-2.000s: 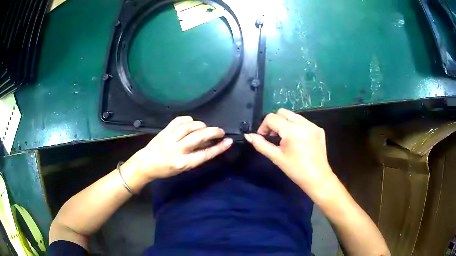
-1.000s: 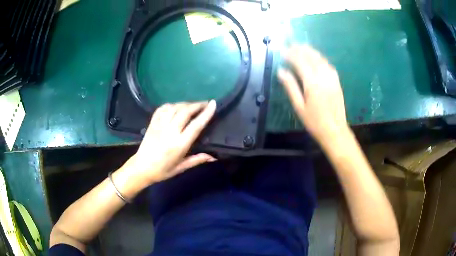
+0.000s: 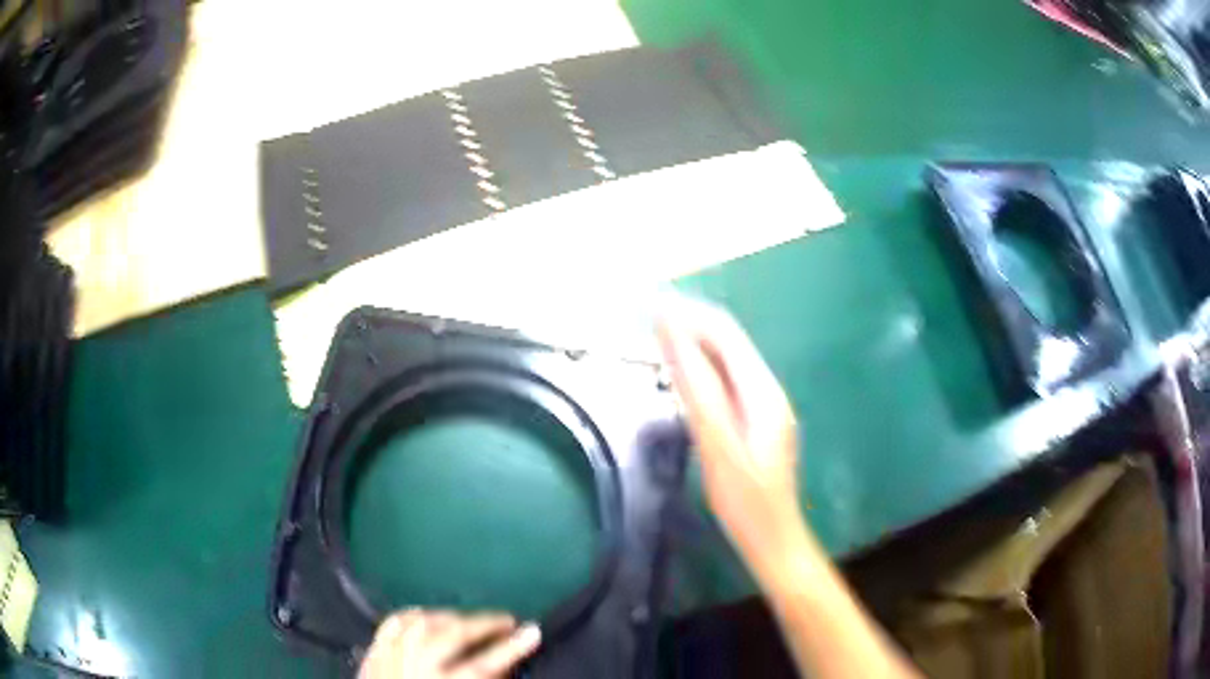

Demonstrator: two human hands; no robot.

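Observation:
A square black plastic frame (image 3: 646, 531) with a large round opening lies on the green bench top. My left hand (image 3: 445, 647) is at its near rim, fingers on the frame below the opening, cut off by the bottom edge. My right hand (image 3: 730, 398) is blurred, by the frame's far right corner, fingers extended; I cannot tell whether it touches the frame or holds anything. Beyond the frame lies a black strip sheet (image 3: 398, 173) with rows of pale dots, on a white release liner (image 3: 571, 252).
Another black frame (image 3: 975, 252) lies at the right, with a dark part beyond it. Stacked black frames (image 3: 33, 385) stand at the left edge. A pale sheet (image 3: 219, 173) lies at the far left. A brown cardboard box (image 3: 1088, 570) is below the bench edge at right.
The view has shifted forward, bringing the strip sheet and right-hand frame into sight. The frame sits lower in the picture. My left hand remains at its near side; my right hand is near its far right corner.

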